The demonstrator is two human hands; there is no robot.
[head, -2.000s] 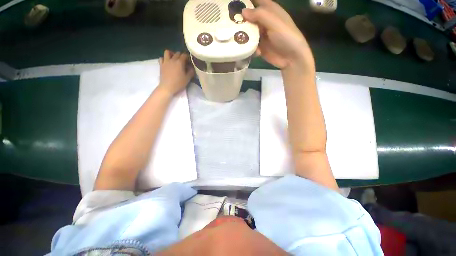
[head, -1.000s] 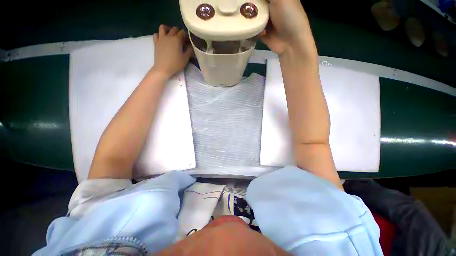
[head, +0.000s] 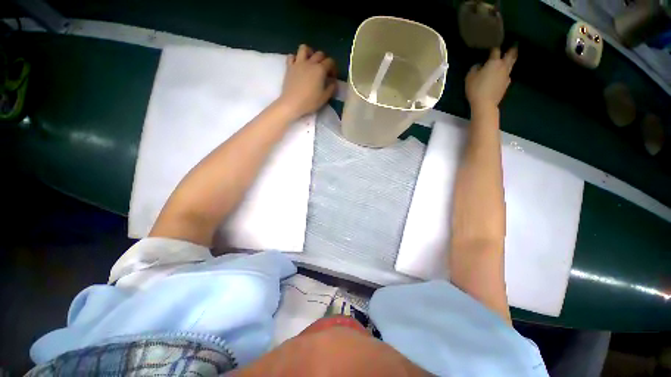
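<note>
The tall cream container stands open at the top, on the far end of the grey ribbed cloth. Two white wicks lean inside it. No head sits on it. My left hand rests left of the container at the rail, fingers slightly bent, with nothing seen in it. My right hand reaches over the belt to the right of the container. Its fingertips are just below a beige-brown upturned head; I cannot tell whether they touch it.
White pads lie under my left forearm and right forearm. A pale rail borders the dark green belt. A cream head with two nozzles and brownish pieces lie at the right. A green object shows at the left edge.
The cream head is off the container, so its open top and wicks show. My right hand has moved right, over the belt. The view has turned; my left hand stays beside the container.
</note>
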